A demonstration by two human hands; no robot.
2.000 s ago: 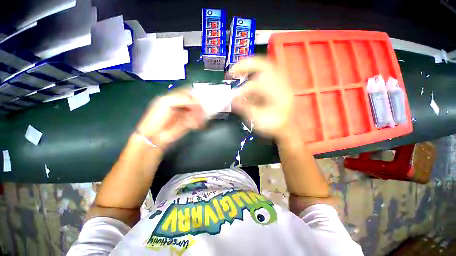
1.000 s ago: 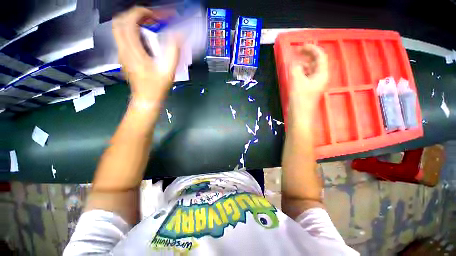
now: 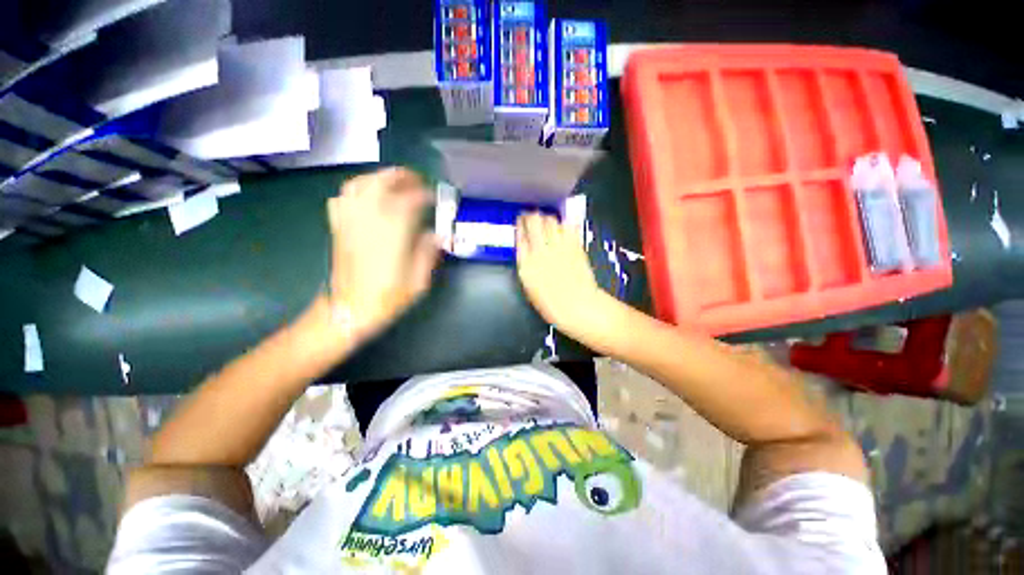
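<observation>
An open carton [image 3: 485, 238] lies on the green bench in front of me, its blue and white part facing up. Its grey-white flap [image 3: 511, 171] stands up at the back, with small white side flaps at both ends. My right hand [image 3: 558, 267] presses its fingertips on the right part of the carton. My left hand [image 3: 384, 249] is blurred at the carton's left end; whether it touches the carton I cannot tell. Three blue cartons with red pictures [image 3: 520, 62] stand in a row behind it.
A red compartment tray [image 3: 775, 189] lies at the right, with two bagged units [image 3: 880, 228] in its near right pockets. Stacked open cartons [image 3: 124, 124] fill the left back. Paper scraps [image 3: 93, 289] lie on the bench. A red stool [image 3: 870, 362] stands below at right.
Both hands have come together at the centre, around an open carton that now lies there. The left hand has left the stack. A third blue carton now shows in the row.
</observation>
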